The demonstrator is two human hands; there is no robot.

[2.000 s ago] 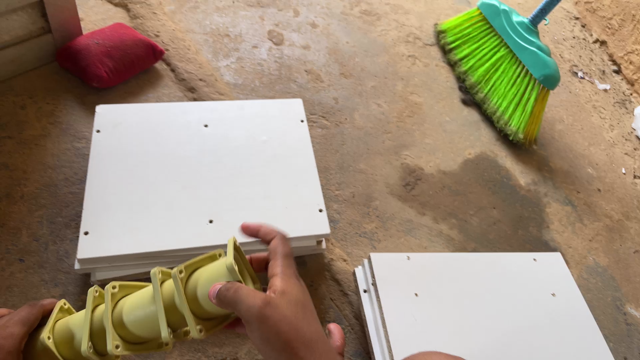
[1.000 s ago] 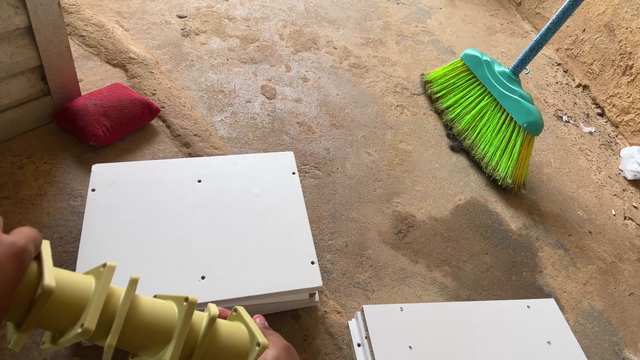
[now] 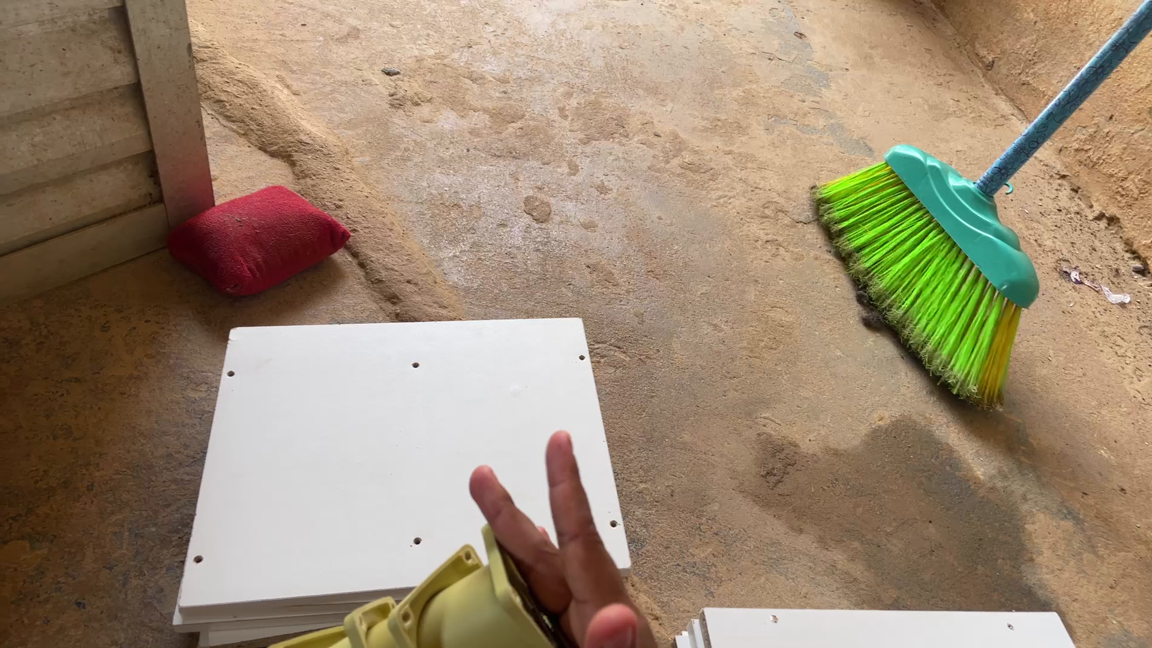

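Observation:
At the bottom centre, a yellow-green plastic part [image 3: 468, 612], a row of flanged tubular pieces, is partly cut off by the lower edge of the view. My right hand [image 3: 580, 558] is at its right end, fingers spread and pointing up, the palm side against the end flange; whether it bears any weight cannot be told. My left hand is out of view. Behind the part lies a stack of white boards [image 3: 396, 450] with small drilled holes. A second stack of white boards [image 3: 882, 630] shows at the lower edge, to the right.
A red cloth cushion [image 3: 261, 238] lies on the floor against a slatted door [image 3: 76, 126] at the left. To the right, a broom with green bristles [image 3: 927, 270] and a turquoise head stands on the rough floor. A wall [image 3: 1080, 99] rises at the upper right.
My left hand, seen on the yellow-green part at the left before, has gone out of view. The fingers of my right hand have spread upward at the part's end. The view has shifted upward.

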